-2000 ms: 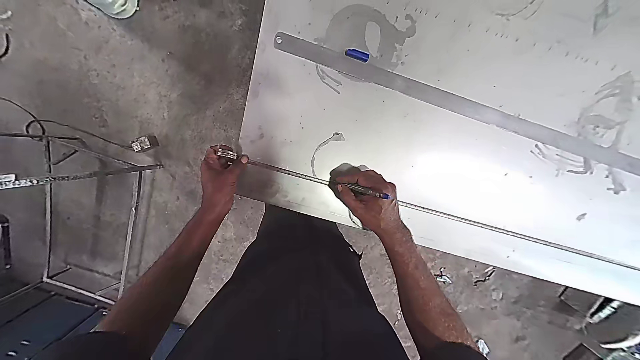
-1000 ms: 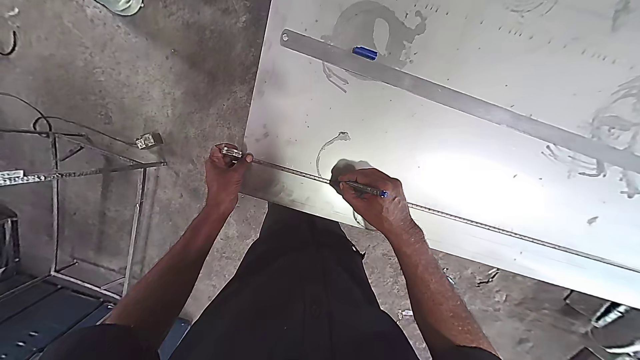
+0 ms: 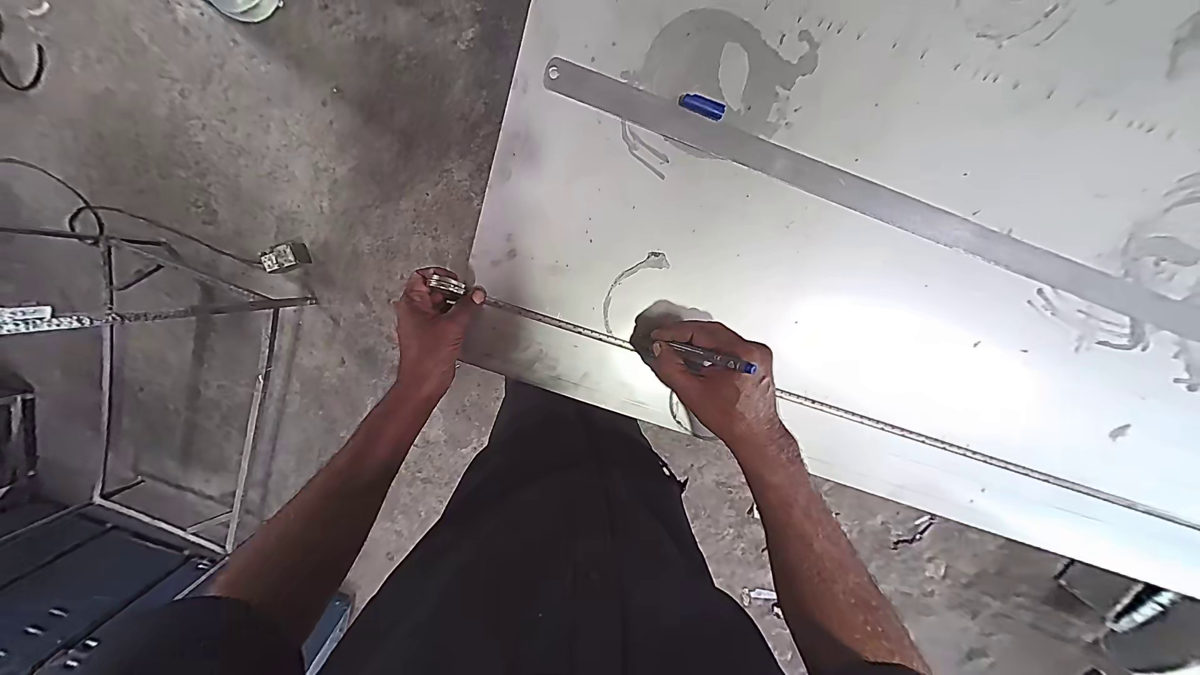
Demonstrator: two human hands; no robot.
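A tape measure's blade (image 3: 900, 431) lies extended along the near edge of a pale sheet-metal surface (image 3: 844, 291). At the sheet's left edge my left hand (image 3: 433, 323) grips the tape's case (image 3: 446, 285), with the thumb at the blade. My right hand (image 3: 717, 380) holds a marker pen (image 3: 712, 356) with a blue end, its fingertips over the blade; the pen's tip is hidden. Farther up the sheet rests a long steel ruler (image 3: 844, 192), and a blue pen cap (image 3: 702, 107) lies on it.
To the left stands a metal frame (image 3: 105, 403) on the concrete floor (image 3: 356, 122), with a cable and its plug-like block (image 3: 285, 257) nearby. Dark blue panels (image 3: 75, 581) are at the lower left. Scraps (image 3: 914, 532) lie on the floor below the sheet.
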